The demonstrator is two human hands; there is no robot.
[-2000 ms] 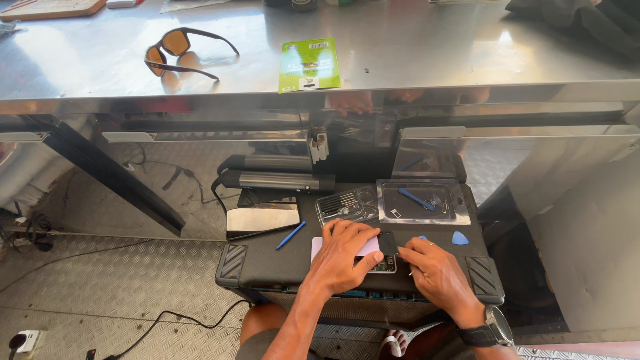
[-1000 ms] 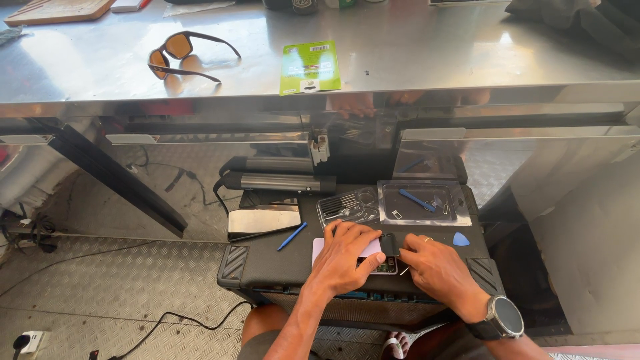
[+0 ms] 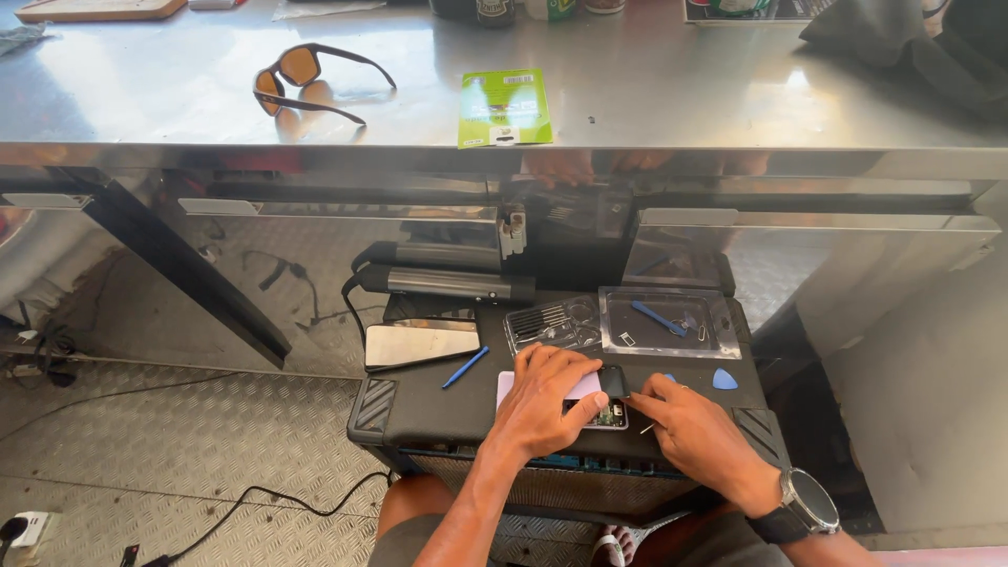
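An opened smartphone (image 3: pixel 602 417) lies on a black padded case (image 3: pixel 441 409), its inner circuit board partly showing. My left hand (image 3: pixel 545 398) rests over its left part, fingers on the pale lilac cover (image 3: pixel 585 386) and near a black panel (image 3: pixel 613 381). At the phone's right edge, my right hand (image 3: pixel 685 425) has thumb and fingers pinched around a thin light-coloured tool (image 3: pixel 647 429), mostly hidden. Blue opening picks (image 3: pixel 724 379) lie beyond the right hand. A blue plastic spudger (image 3: pixel 465 367) lies left of the phone.
Behind the phone are a clear tray of screwdriver bits (image 3: pixel 551 321) and a plastic tray (image 3: pixel 669 346) holding a blue pry tool. A second phone (image 3: pixel 421 344) and a black hair straightener (image 3: pixel 453 283) lie left. Sunglasses (image 3: pixel 303 83) and a green package (image 3: pixel 505 110) rest on the metal counter (image 3: pixel 669 94).
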